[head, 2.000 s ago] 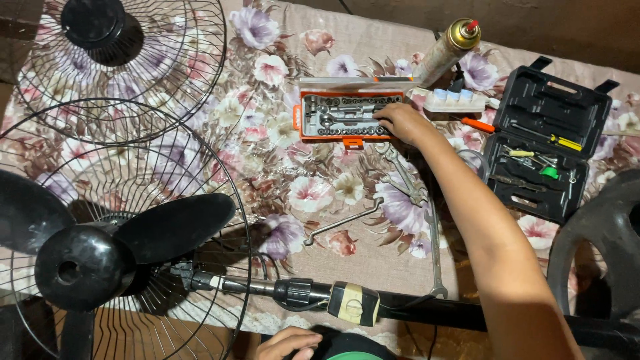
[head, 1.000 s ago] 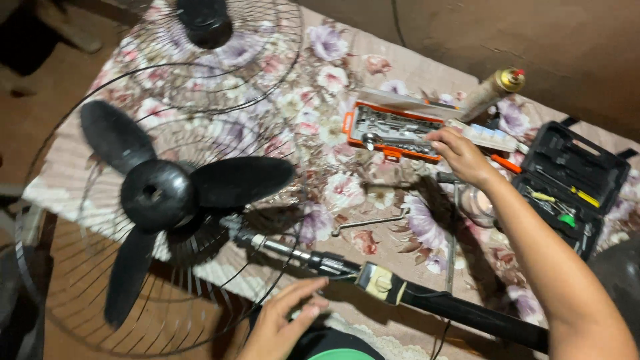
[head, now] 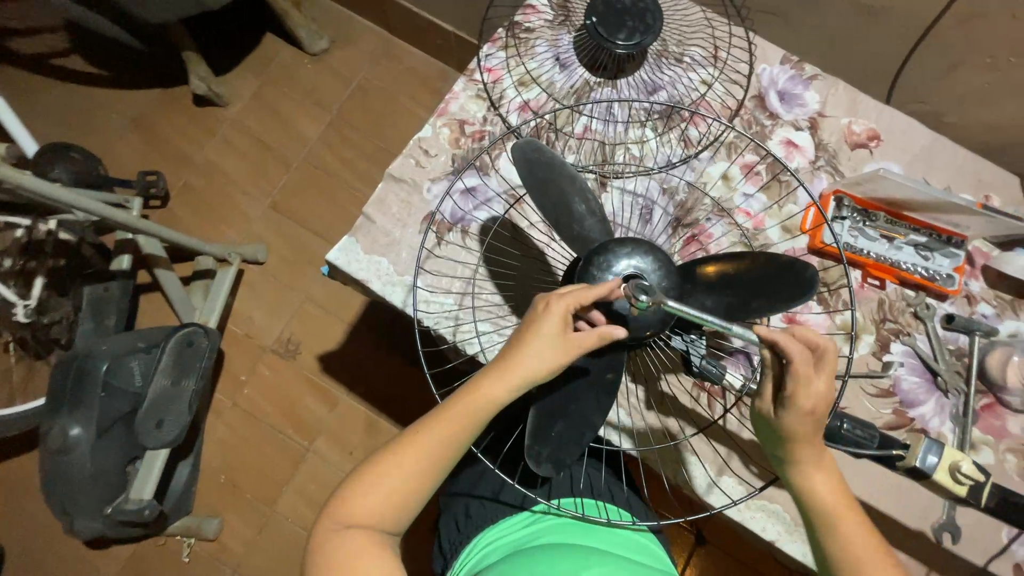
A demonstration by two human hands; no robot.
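Note:
A black fan blade (head: pixel 744 286) with several vanes stands in front of a round wire grille (head: pixel 448 352). My right hand (head: pixel 796 384) grips the handle of a metal ratchet wrench (head: pixel 708 318), whose head sits at the middle of the black hub (head: pixel 608 260). My left hand (head: pixel 568 332) is at the hub, its fingertips touching or nearly touching the ratchet head; whether they pinch anything small is hidden. Behind the grille, the motor end of the fan pole (head: pixel 864 436) partly shows.
An orange socket set case (head: pixel 880 272) lies open on the flowered tablecloth (head: pixel 856 104). Wrenches (head: pixel 932 344) and a T-handle tool (head: pixel 970 360) lie nearby. A second wire grille (head: pixel 512 104) stands at the back. A bicycle-like frame (head: pixel 160 272) is on the tiled floor, left.
My right hand has moved from the socket case to the fan hub with the ratchet. My left hand has come up from the table's front edge to the hub. The view has shifted left.

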